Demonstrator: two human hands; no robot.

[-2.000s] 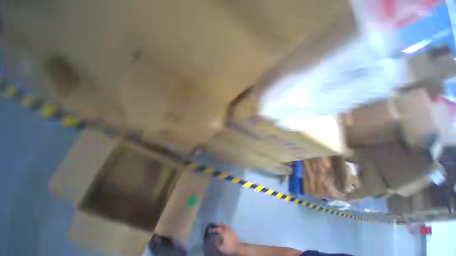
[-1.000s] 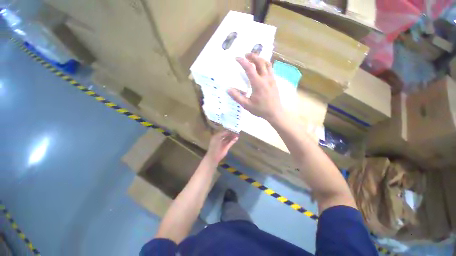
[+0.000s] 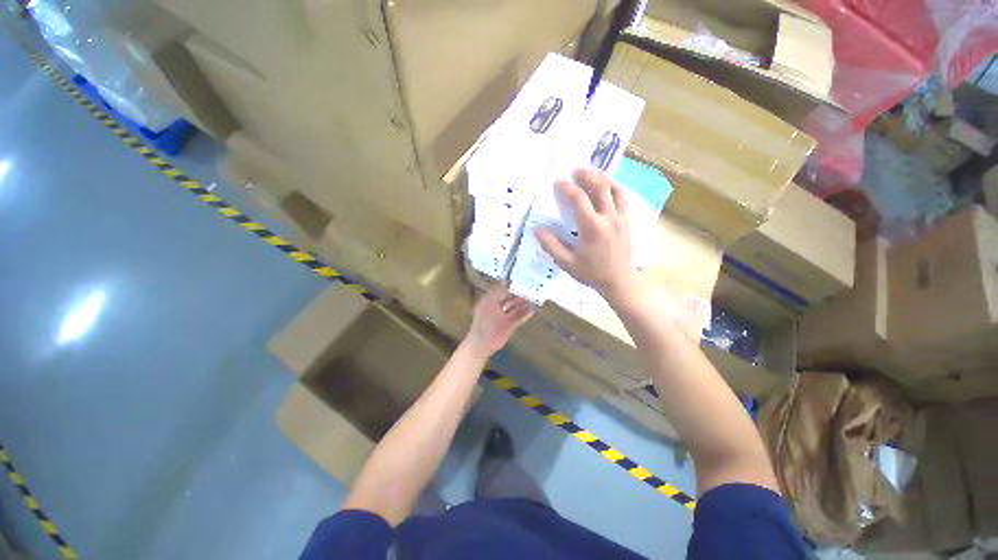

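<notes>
White product boxes with dark oval pictures stand in two stacks side by side, a left stack and a right stack, on a brown carton top. My right hand lies over the right stack, fingers bent on its top and thumb towards the gap between the stacks. My left hand is at the lower front edge of the right stack; its fingertips are partly hidden under the boxes. A pale blue-green sheet shows behind the right stack.
An open brown carton sits on the floor at lower left, beside yellow-black tape. Large cartons rise at the left. More cartons stand behind and right. Crumpled kraft paper is at lower right.
Two seconds ago one hand was low near the floor carton. Since one second ago, a gap has opened between the stacks, and my right hand has shifted slightly on the boxes.
</notes>
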